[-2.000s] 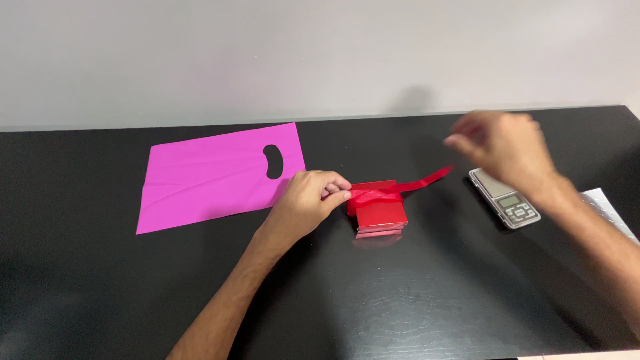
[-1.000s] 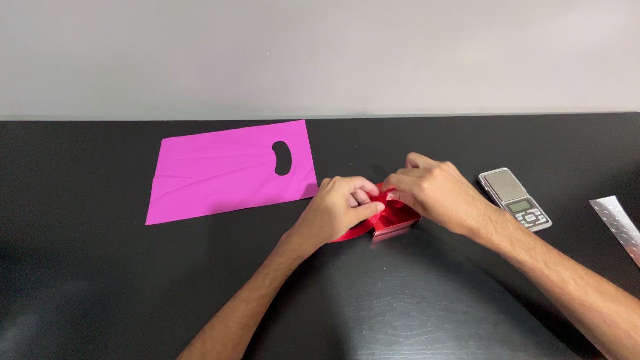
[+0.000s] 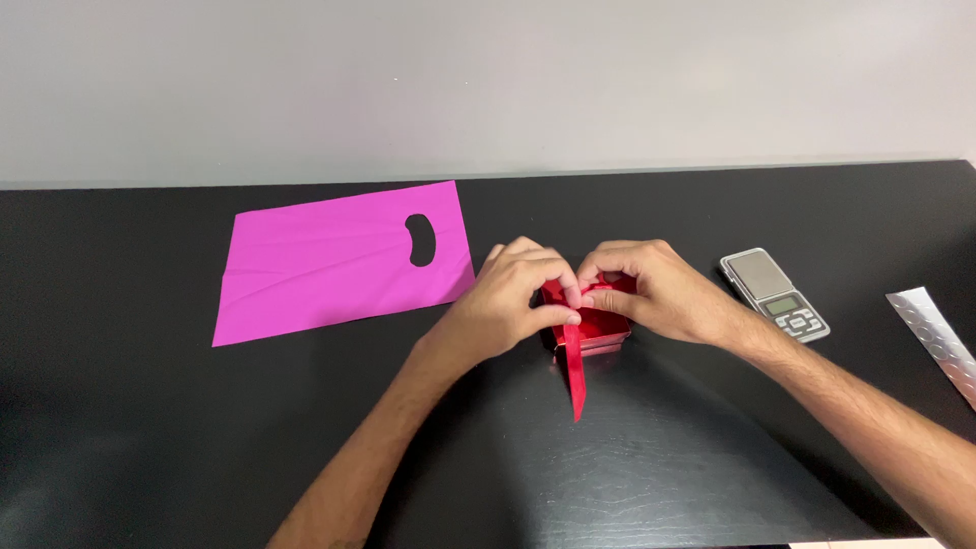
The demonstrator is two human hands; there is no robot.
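Observation:
A small shiny red box (image 3: pixel 602 329) sits on the black table, partly hidden beneath both hands. Red ribbon (image 3: pixel 575 374) lies over it, one tail hanging down past the box's near left corner. My left hand (image 3: pixel 526 293) pinches the ribbon between thumb and fingertips above the box's left part. Meeting it from the right, my right hand (image 3: pixel 644 293) also pinches ribbon, its fingertips close against those of the left. Whether the ribbon is knotted between the fingers cannot be told.
A magenta plastic bag with a cut-out handle (image 3: pixel 328 267) lies flat to the left. Right of the hands is a pocket digital scale (image 3: pixel 774 293). A silver strip with round marks (image 3: pixel 934 339) lies at the far right. Behind the black table (image 3: pixel 191 457) rises a pale wall.
My right hand, raised near the scale two seconds ago, has come left to the ribbon over the box. A ribbon end that pointed right earlier no longer does; a tail now hangs toward me.

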